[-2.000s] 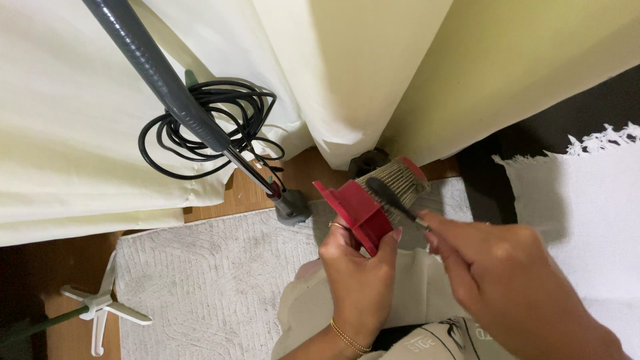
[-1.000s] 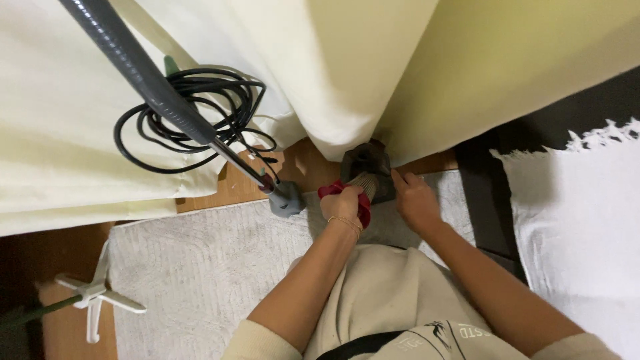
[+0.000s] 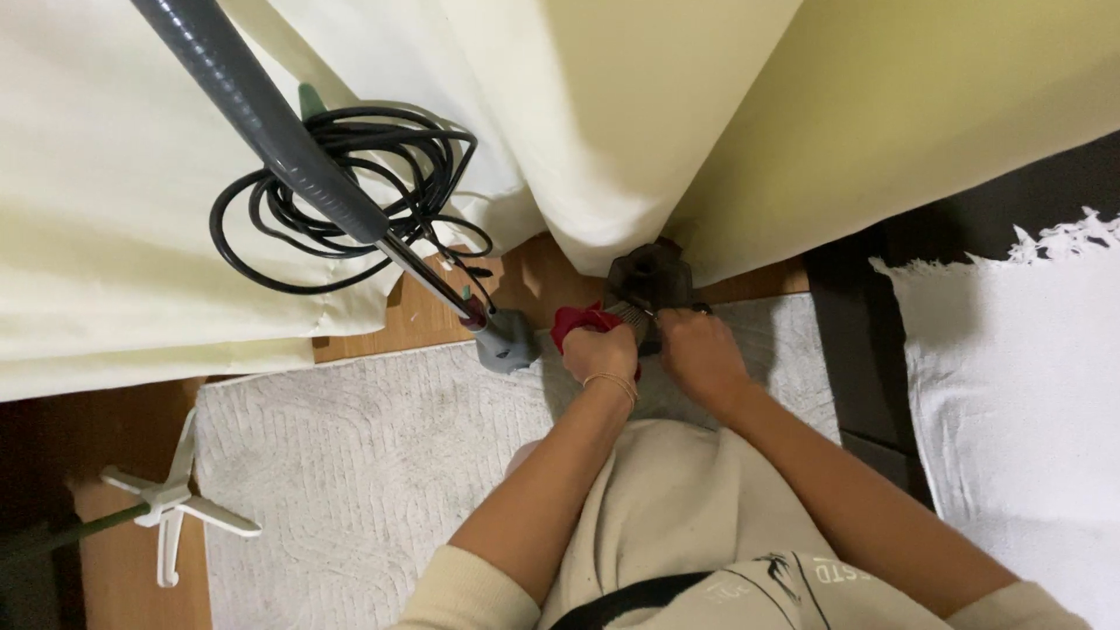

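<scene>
My left hand (image 3: 600,352) grips a red plastic piece (image 3: 573,324) joined to a pleated filter (image 3: 632,317). The filter points right, over a dark translucent container (image 3: 649,278) at the foot of the curtain. My right hand (image 3: 705,354) is closed near the filter's far end; a thin dark handle shows partly at its fingers, and the rest of that tool is hidden. To the left stands a vacuum cleaner's grey floor part (image 3: 507,341) with a metal tube (image 3: 429,271) and a dark grey hose or grip (image 3: 262,122).
A coiled black cable (image 3: 350,184) hangs by the pale curtain (image 3: 612,114). A light textured rug (image 3: 376,472) lies on the wooden floor. A white stand base (image 3: 171,503) is at lower left, and a fringed white cloth (image 3: 1024,376) covers dark furniture at right.
Both hands have moved away from the camera, down toward the dark container, with the red piece and filter in my left hand. The brush-like tool, plain two seconds ago, is now mostly hidden.
</scene>
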